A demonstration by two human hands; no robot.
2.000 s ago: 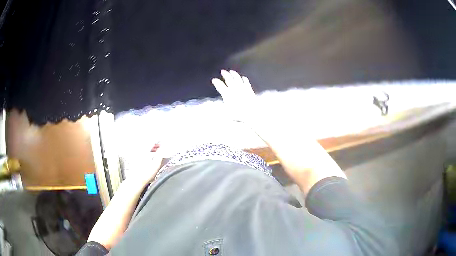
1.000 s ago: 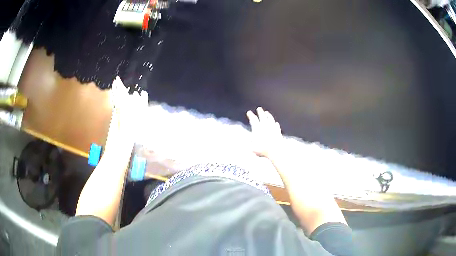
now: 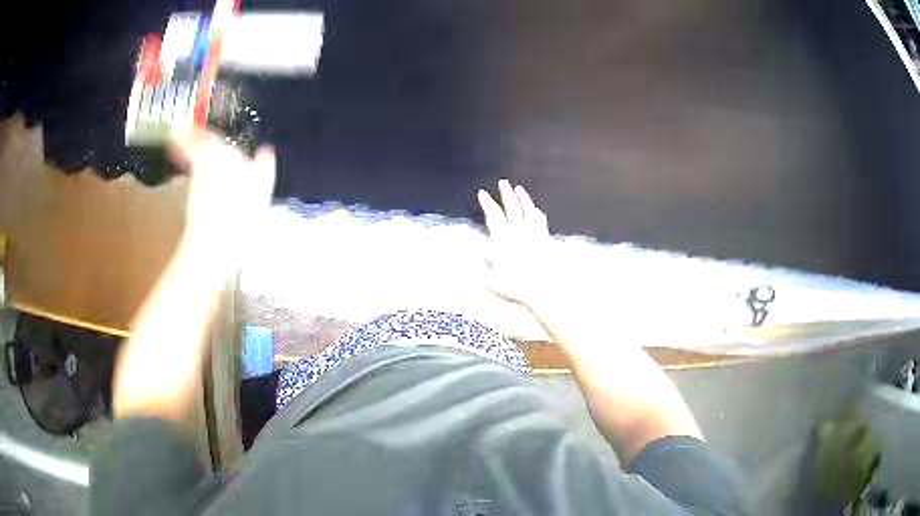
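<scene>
Black cloth point(image 3: 404, 121) covers the table, its wavy near edge lying over a bright white strip point(image 3: 646, 272). My right hand point(image 3: 514, 232) rests at that edge, fingers spread, holding nothing. My left hand point(image 3: 230, 176) is blurred, at the cloth's left part, against the near end of a blurred red, white and blue device point(image 3: 177, 86). I cannot tell whether its fingers grip the device. A pale block point(image 3: 272, 42) adjoins the device. The pale metal rail point(image 3: 224, 373) shows beside my left forearm and runs toward my body.
Black-handled scissors point(image 3: 759, 304) lie on the white strip at the right. Brown tabletop point(image 3: 91, 242) shows at the left, with a blue rail end point(image 3: 258, 351) near my waist. A black fan point(image 3: 61, 373) stands on the floor at lower left. A yellow-green sack point(image 3: 842, 459) is at lower right.
The device has come nearer, down and left in view, and now meets my left hand. My left hand was at the cloth edge by the rail. My right hand stays spread at the cloth edge.
</scene>
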